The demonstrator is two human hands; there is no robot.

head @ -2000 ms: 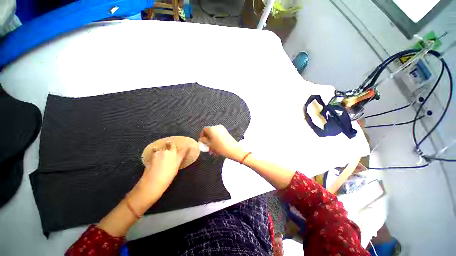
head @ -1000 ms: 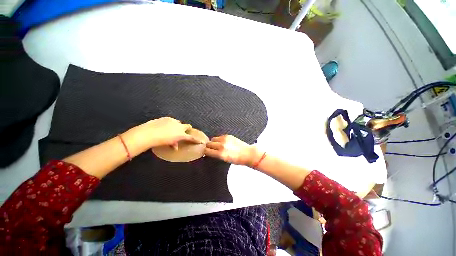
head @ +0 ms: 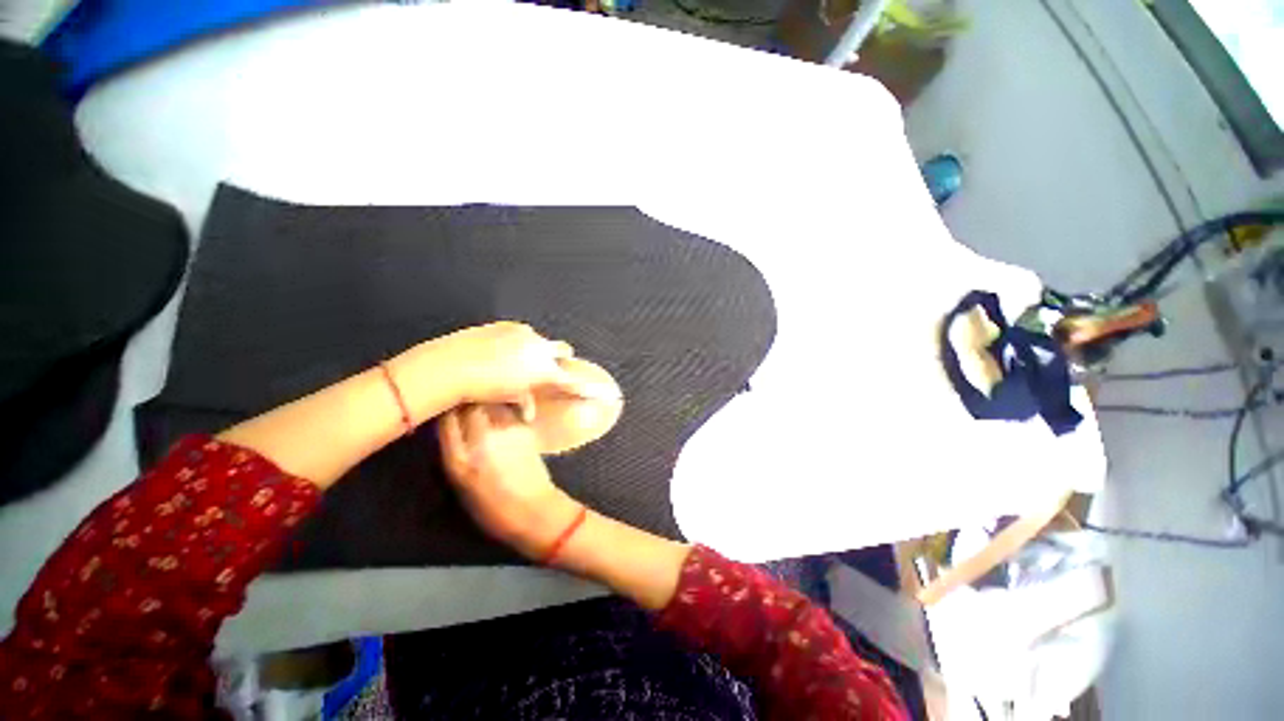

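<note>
A dark ribbed sleeve panel [head: 352, 268] lies flat on the white table [head: 845, 423], its curved cap to the right. A tan oval template [head: 592, 416] lies on the panel, its left part covered by my hands. My left hand [head: 514, 369] rests on the template from above, fingers pressing on it. My right hand [head: 493, 458] is at the template's lower left edge, just below my left hand, fingertips bent together. Whether chalk is in my right fingertips is hidden.
A stack of dark panels [head: 71, 268] lies at the left table edge. A blue roll [head: 169, 40] runs along the far left. A dark navy cloth band [head: 1007, 369] lies at the right, beside an iron with a brown-orange handle [head: 1112, 325] and black hoses.
My right hand has moved from the template's right end around to its lower left edge. My left hand stays on the template. The view has shifted slightly.
</note>
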